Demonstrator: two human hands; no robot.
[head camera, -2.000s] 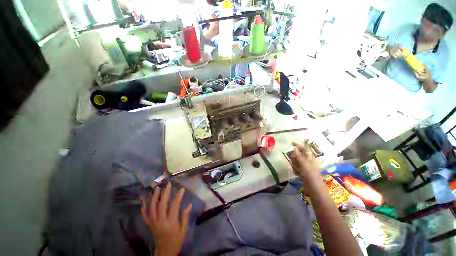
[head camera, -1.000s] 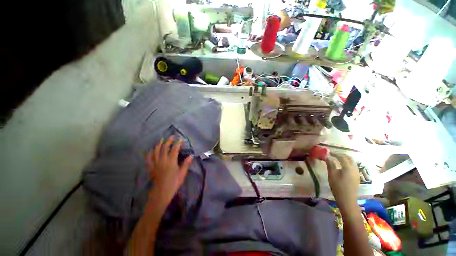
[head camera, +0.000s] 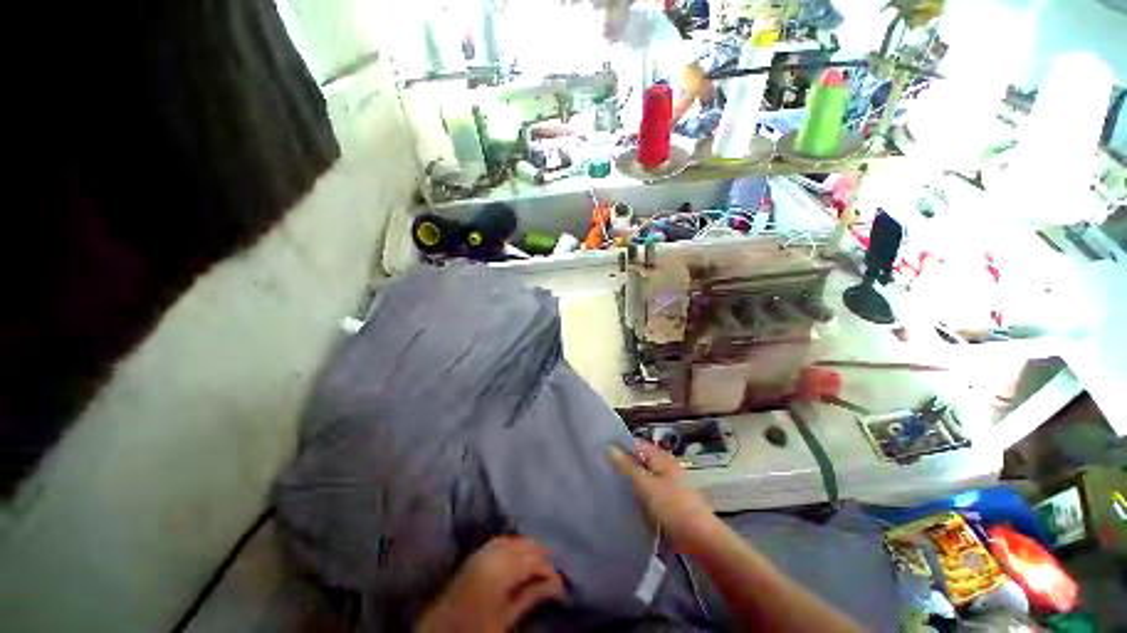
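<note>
Grey-blue garment pieces (head camera: 420, 396) lie heaped left of the overlock machine (head camera: 729, 309) and hang over the table's front edge. My left hand (head camera: 501, 584) is at the bottom centre on the cloth, its fingers curled and partly hidden; its grip cannot be told. My right hand (head camera: 661, 485) pinches the edge of a garment piece just in front of the machine. A small white label (head camera: 651, 579) shows on the cloth between my hands. A red cup (head camera: 818, 383) stands at the machine's right end.
A recessed parts tray (head camera: 915, 432) is in the tabletop at right. A black stand (head camera: 875, 272) is behind it. Red (head camera: 656, 127) and green (head camera: 822, 114) thread cones stand behind the machine. A long trough (head camera: 569, 260) holds oddments. Colourful bags (head camera: 964, 563) lie lower right. Another person is at the back.
My right hand has moved left from the red cup to the cloth. My left hand has moved down towards me. The cloth now spreads closer to the machine's front.
</note>
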